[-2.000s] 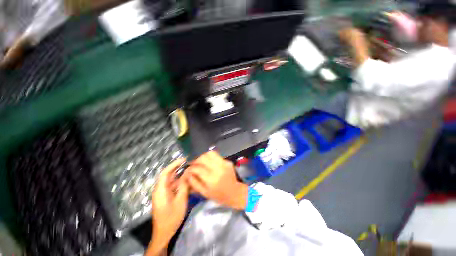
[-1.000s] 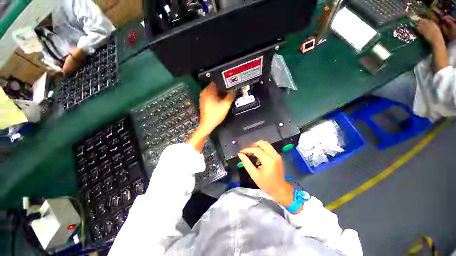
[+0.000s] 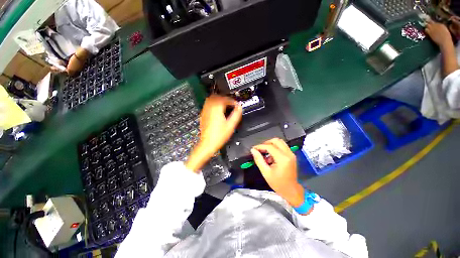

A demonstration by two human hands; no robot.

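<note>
The black pressing machine [image 3: 262,126] stands in front of me, its head bearing a red-and-white label [image 3: 246,73]. A small silver-white fixture [image 3: 249,103] lies under the head, with a dark roundish part just above it. My left hand [image 3: 218,121] is at the fixture's left side, fingertips close to it; whether it holds anything is hidden. My right hand [image 3: 278,166] is at the machine's front edge, between two green buttons [image 3: 246,165], with fingers curled. A small dark spot shows between its fingers; I cannot tell if it is held.
A clear blister tray [image 3: 174,126] lies left of the machine, with a black blister tray [image 3: 113,176] beyond it. A white-grey box [image 3: 58,221] stands far left. A blue bin [image 3: 360,146] holds clear bags. Other workers sit at upper left [image 3: 83,25] and right [image 3: 444,80].
My hands were together over the clear tray's front, then parted, the left to the fixture and the right to the front edge. Since then, my left hand has shifted slightly right and down.
</note>
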